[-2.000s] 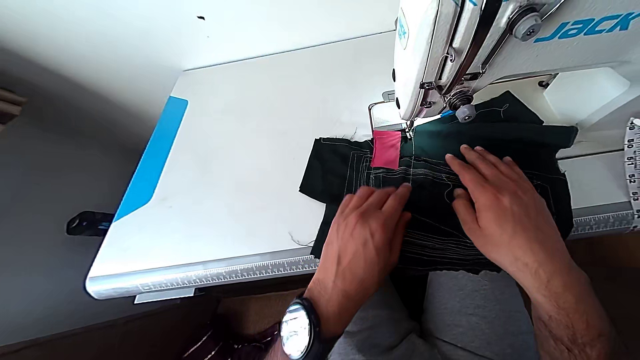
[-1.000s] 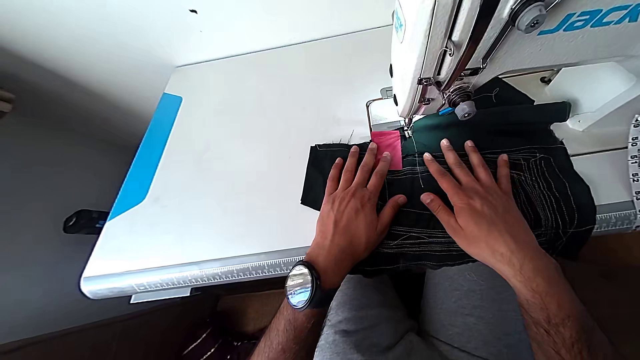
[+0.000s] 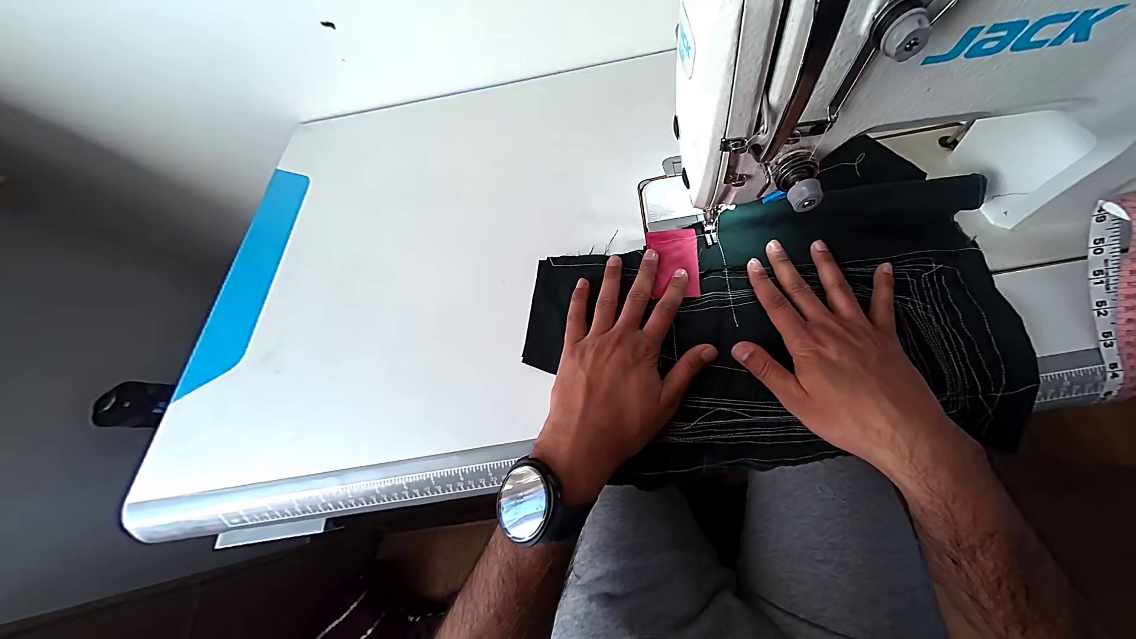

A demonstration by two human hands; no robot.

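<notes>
Dark green fabric (image 3: 967, 311) with many rows of light stitching lies under the presser foot (image 3: 710, 229) of a white Jack sewing machine (image 3: 976, 80). A pink fabric square (image 3: 676, 263) lies on it, just left of the foot. My left hand (image 3: 617, 382) rests flat on the fabric, fingers spread, with fingertips on the pink square's left and lower part. To the right, my right hand (image 3: 843, 373) presses flat on the dark fabric with its fingers apart. The two thumbs point toward each other without touching. A line of stitches runs down between the hands.
The white table (image 3: 426, 293) extends left, with a ruler strip (image 3: 373, 493) along its front edge and a blue corner panel (image 3: 248, 284). A tape measure (image 3: 1109, 302) hangs at the far right. Behind the foot stands a wire guide (image 3: 642, 209).
Over the two seconds my left hand's fingers have straightened and spread, and its tips have moved up onto the pink square. My right hand has also flattened out, and the fabric's right part has spread outward.
</notes>
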